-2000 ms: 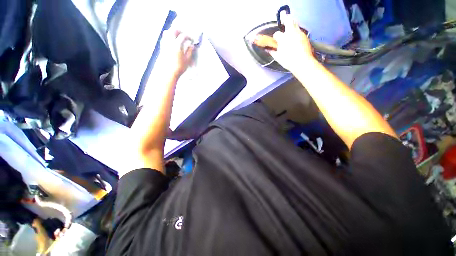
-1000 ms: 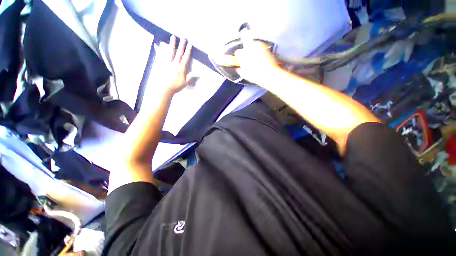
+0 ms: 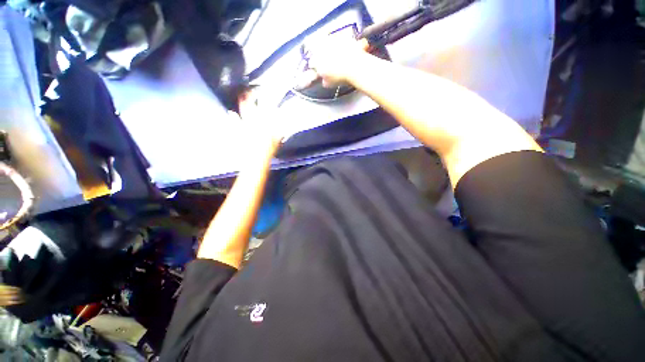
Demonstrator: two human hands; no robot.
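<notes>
The garment piece [image 3: 339, 133], white with dark bands, lies on the pale ironing table, one band along the near edge and one farther back. My right hand [image 3: 336, 60] is closed around the handle of the steam iron [image 3: 327, 90], which sits on the white cloth between the bands. My left hand [image 3: 260, 117] is at the left end of the garment, just left of the iron. It is overexposed, and whether its fingers pinch the cloth is not clear.
The dark iron hose [image 3: 417, 21] runs from the iron to the upper right. Dark and white crumpled garments [image 3: 134, 35] lie at the upper left. The table's near edge [image 3: 212, 178] runs before my body. Another person's hand [image 3: 10, 295] shows at the far left.
The view has turned, shifting the table in the picture. The iron in my right hand has moved onto the white panel, closer to my left hand. My left hand's spread fingers have left the panel's middle.
</notes>
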